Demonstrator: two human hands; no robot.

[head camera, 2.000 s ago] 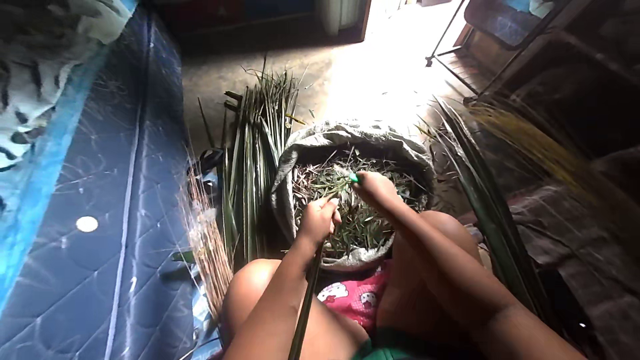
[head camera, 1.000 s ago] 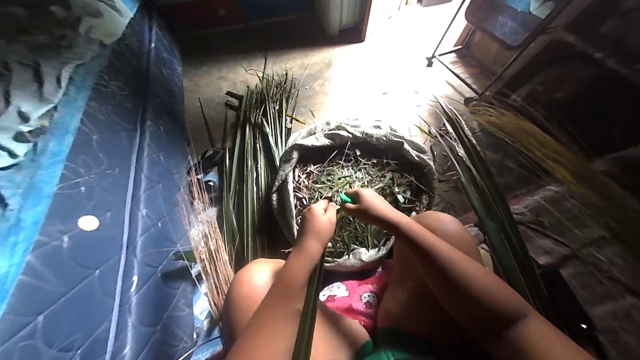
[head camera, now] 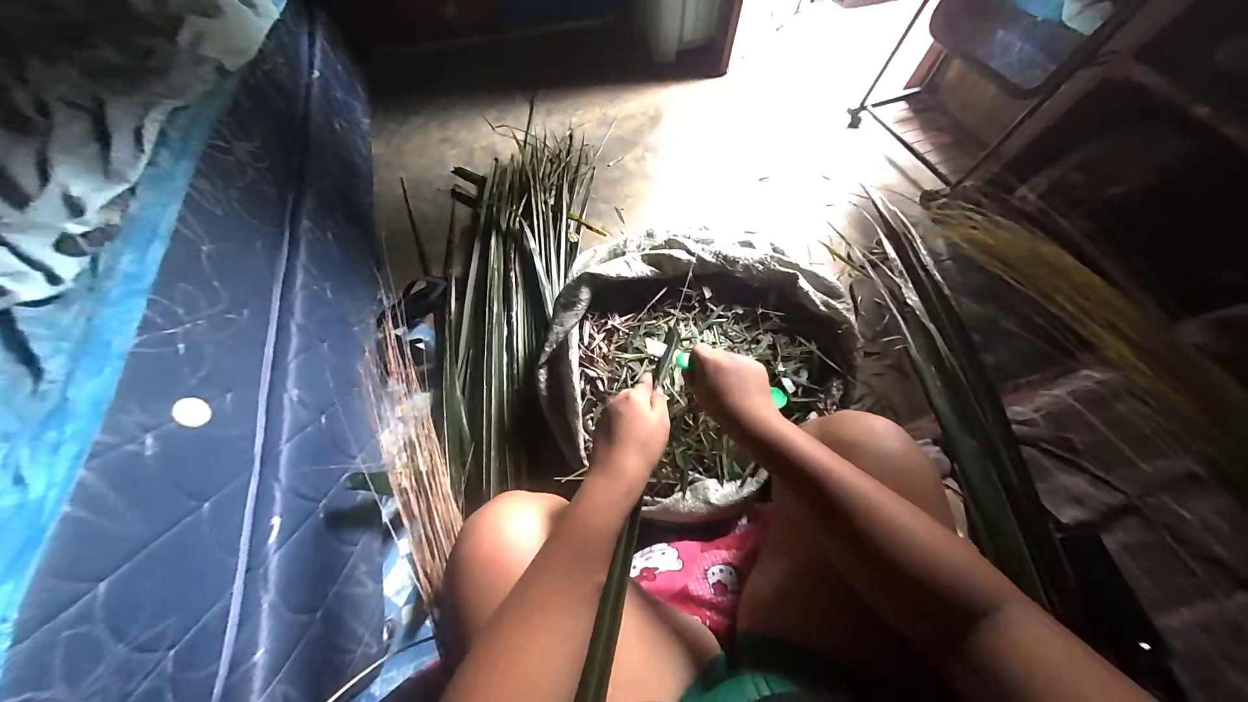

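My left hand (head camera: 632,427) is closed around a long green palm leaf strip (head camera: 611,614); one end sticks up past my fingers and the rest runs back under my forearm toward my lap. Just right of it, my right hand (head camera: 729,385) grips a green-handled tool (head camera: 779,398), whose green shows on both sides of my fist; its blade cannot be made out. Both hands are over a woven sack (head camera: 702,499) with a rolled-down rim, standing between my knees. Short leaf clippings (head camera: 702,448) fill much of it.
A bundle of long palm leaves (head camera: 502,322) lies left of the sack, beside thin brown sticks (head camera: 414,468). More leaves (head camera: 960,419) lie at the right. A blue mattress (head camera: 195,526) borders the left side. A metal-framed stand (head camera: 907,146) is at the upper right.
My hands, close together one second ago, are now apart, with the right one to the right. The leaf strip's end now shows above my left hand.
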